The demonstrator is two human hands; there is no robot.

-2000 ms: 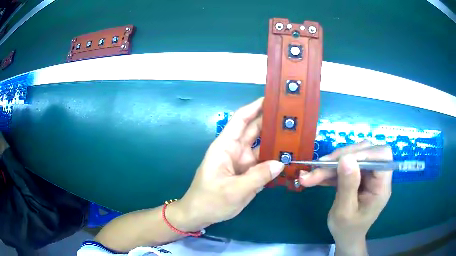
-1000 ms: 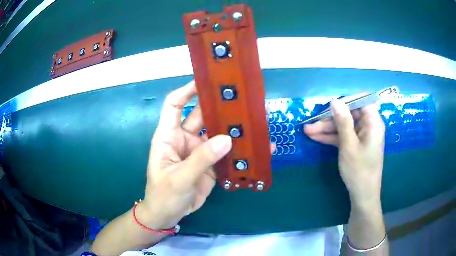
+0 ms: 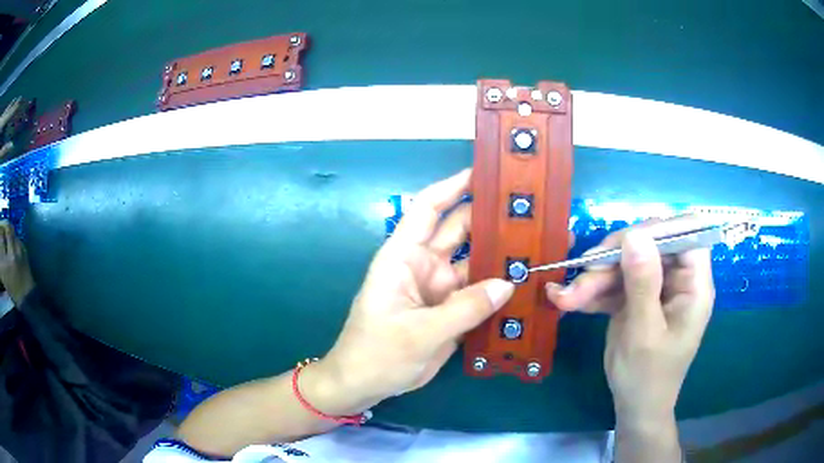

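My left hand holds a reddish-brown fixture upright, thumb on its front near the third part from the top. The fixture carries several small round silver-grey components in dark square seats, in one row. My right hand holds slim silver tweezers like a pen. Their tip meets the right side of the third round component. Whether a ring is at the tip is too small to tell. A shiny blue sheet of rings lies behind the fixture and right hand, partly hidden by them.
Another fixture lies on the green belt at upper left, with a further one at far left. A white strip borders the belt. A neighbour's hand and dark sleeve are at the left edge, beside another blue sheet.
The held fixture has moved right and a little down in view since one second ago. The tweezers tip has gone from over the blue sheet to the third component. Neighbour's hands have appeared at left.
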